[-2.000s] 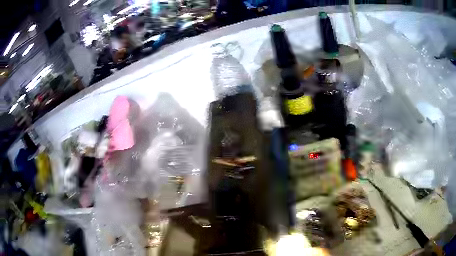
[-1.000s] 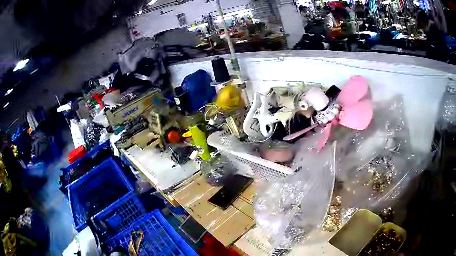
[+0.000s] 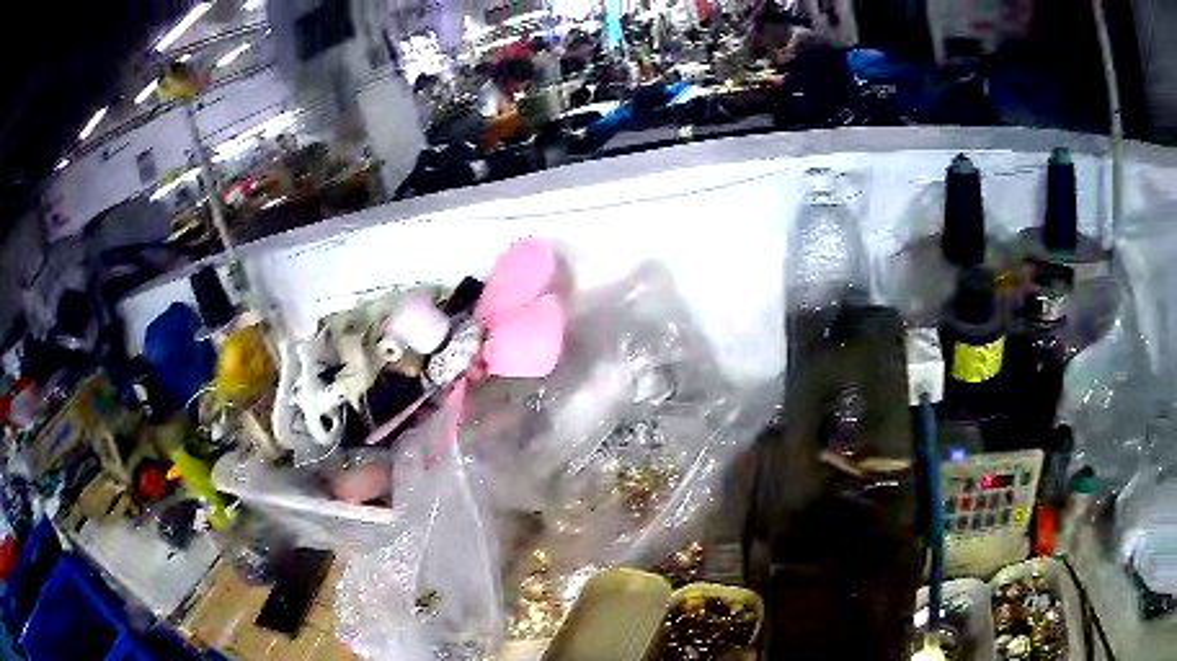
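No hand shows in the head view. Nearest in front is the sewing machine head [image 3: 845, 452], a long dark box right of centre. Left of it sits the cream parts tray [image 3: 607, 620] with small dark-gold buttons [image 3: 707, 630] in its right compartment; no pieces show in its left compartment. Right of the machine a white parts tray [image 3: 1074, 607] holds shiny gold pieces [image 3: 1029, 617] on the right and silver-grey pieces on the left. The beige control panel [image 3: 991, 513] with red digits stands behind that tray. The machine's front end is cut off by the lower edge.
Clear plastic bags [image 3: 439, 555] with glittering contents lie left of the machine. A pink-bladed fan [image 3: 523, 316], a white basket [image 3: 303, 510] and a dark flat rectangular object [image 3: 294, 591] are farther left. Dark thread cones [image 3: 964, 213] stand behind the panel. A white partition [image 3: 697, 220] runs behind; blue crates [image 3: 65, 607] are lower left.
The view has swung right from the floor crates and left side of the table, bringing the machine, control panel and right tray back into view. No hand shows in any frame.
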